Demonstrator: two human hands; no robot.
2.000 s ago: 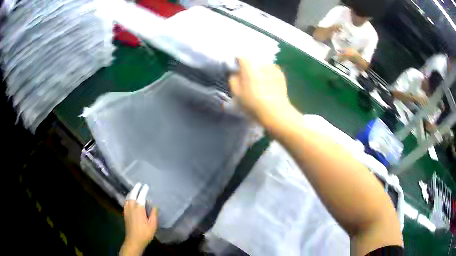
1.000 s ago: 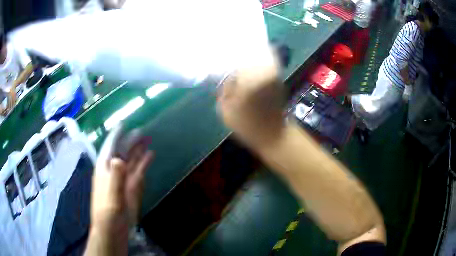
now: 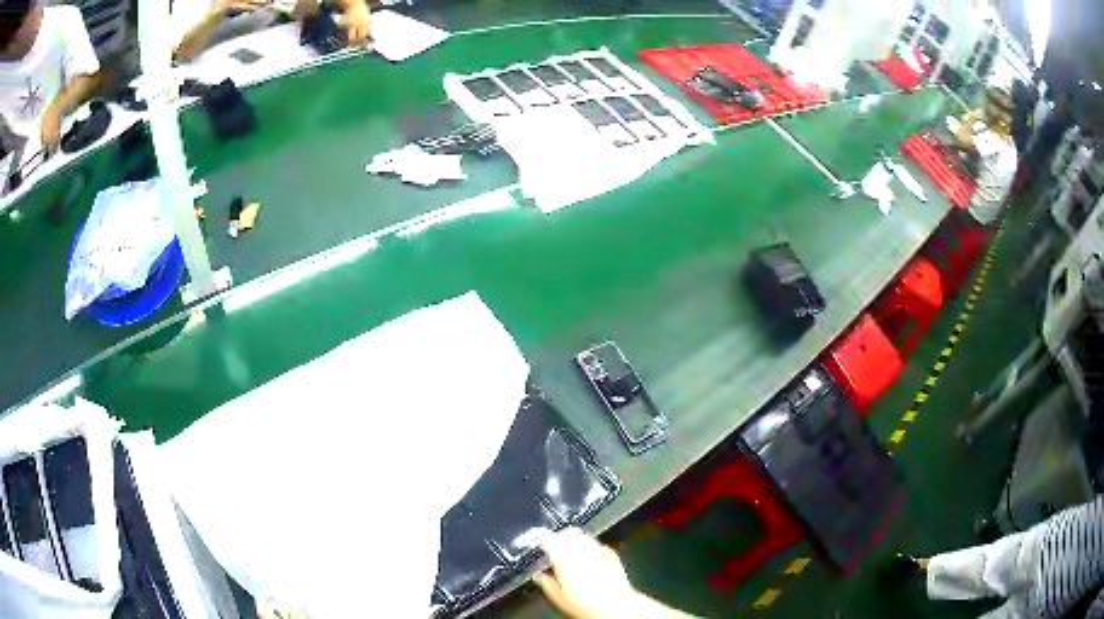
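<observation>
A black tray (image 3: 515, 484) with shiny molded pockets lies at the bench's front edge. A large white separator sheet (image 3: 351, 423) covers its left part. My right hand (image 3: 584, 574) is at the tray's front edge, with its fingers gripping the rim. Only a small skin-coloured sliver, perhaps my left hand (image 3: 276, 613), shows at the bottom edge; its hold is hidden. A single black phone frame (image 3: 622, 397) lies right of the tray. A thick black block of frames (image 3: 785, 283) lies further right.
A stack with white sheets and frames (image 3: 55, 508) stands at the lower left. A blue bowl (image 3: 136, 290) with a plastic bag stands near a white upright (image 3: 176, 157). Frames on white sheets (image 3: 593, 127) and a red tray (image 3: 732, 85) lie across the bench. Red stools (image 3: 866, 360) stand beside it.
The view has swung back over the bench. The white sheet, raised and blurred one second ago, now lies over the black tray. My right hand is now low at the tray's edge.
</observation>
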